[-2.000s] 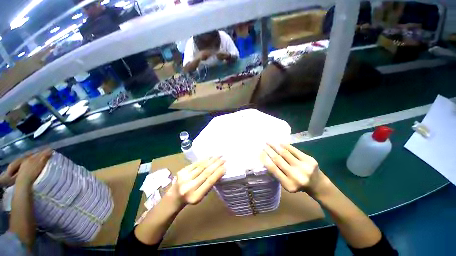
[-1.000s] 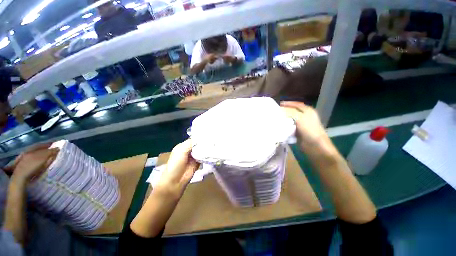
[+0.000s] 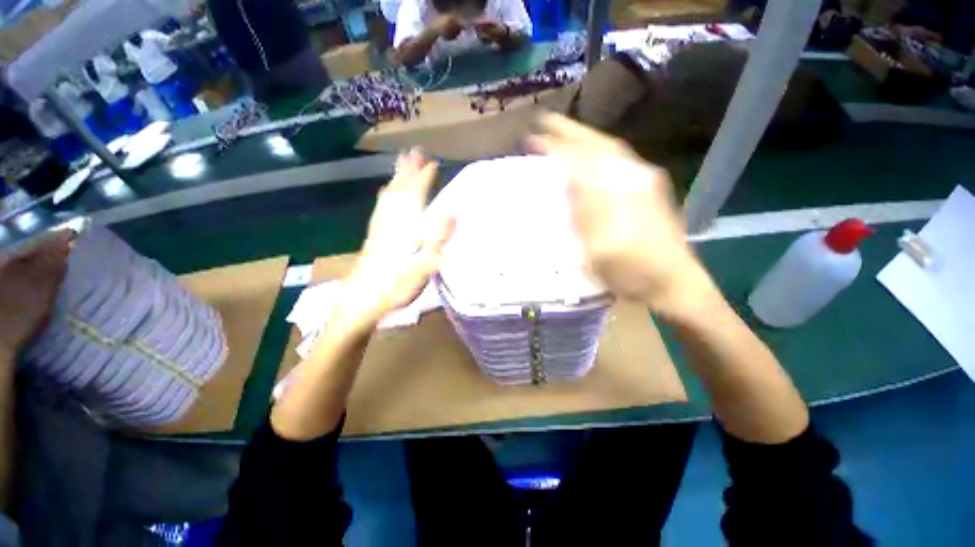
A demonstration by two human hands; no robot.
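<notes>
A stack of white to pale lilac housings (image 3: 524, 331) stands on the tan cardboard sheet (image 3: 470, 401) in front of me. Its bright top housing shows between my hands. My left hand (image 3: 406, 246) is upright against the stack's left side, fingers pointing away. My right hand (image 3: 620, 214) is blurred, over the top right edge of the stack; its fingers are partly spread. I cannot tell whether either hand grips a housing. Crumpled white cloths (image 3: 315, 307) lie on the cardboard left of the stack, partly behind my left forearm.
A white squeeze bottle (image 3: 804, 280) with a red cap stands right of the cardboard. A paper sheet (image 3: 946, 280) lies at far right. Another housing stack (image 3: 134, 337) is at the left, with a coworker's hand on it. A grey post (image 3: 751, 118) rises beyond the stack. Wire bundles (image 3: 374, 98) lie across the line.
My hands no longer hold the sides of the top housing as one second ago. My left hand is raised along the stack's side and my right hand has come over its top. The view has tilted down.
</notes>
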